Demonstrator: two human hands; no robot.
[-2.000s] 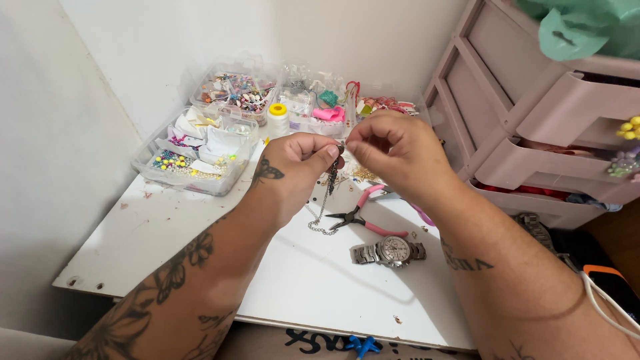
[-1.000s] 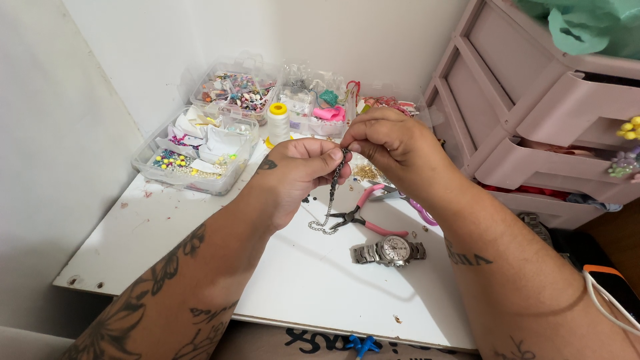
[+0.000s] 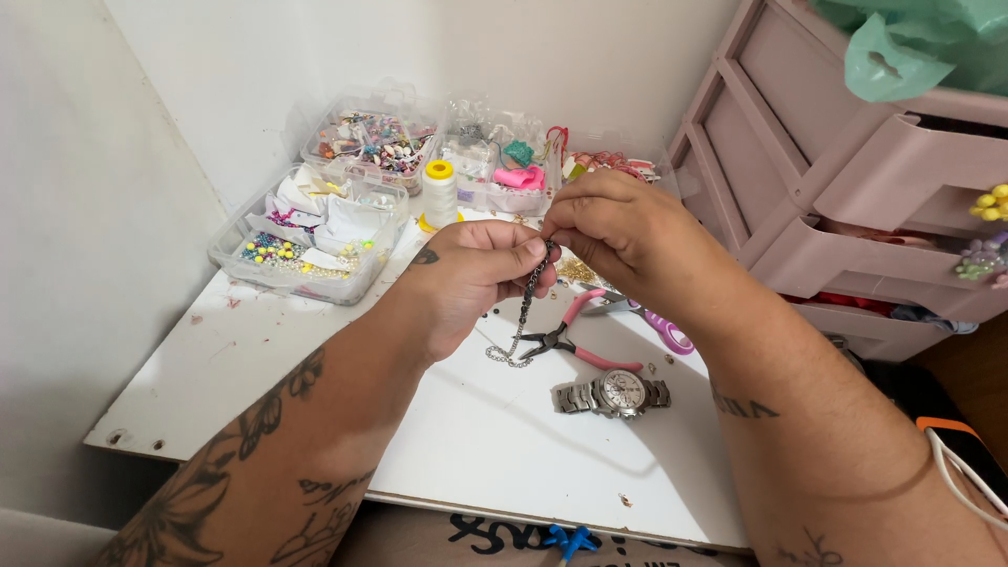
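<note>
My left hand [image 3: 492, 264] pinches a dark metal chain [image 3: 529, 291] between thumb and forefinger. Its lower end hangs down and curls on the white tabletop. Against it, fingertips touching those of the left, my right hand [image 3: 618, 224] pinches at the chain's top end; what exactly it grips there is too small to tell. Just right of the chain lie pliers with pink handles [image 3: 602, 361], jaws apart. Scissors with purple handles [image 3: 668, 332] rest behind them, partly under the right hand. Nearer me is a steel wristwatch [image 3: 622, 392].
Divided plastic boxes of beads [image 3: 303, 276] stand at the back left, more boxes behind. A spool of white thread [image 3: 439, 189] stands upright beside them. Gold findings [image 3: 576, 270] lie scattered behind the pliers. A pink drawer unit [image 3: 874, 205] stands at the right.
Both hands stay close together over the table, with small finger shifts. More of the dark chain now shows below the left thumb than two seconds ago.
</note>
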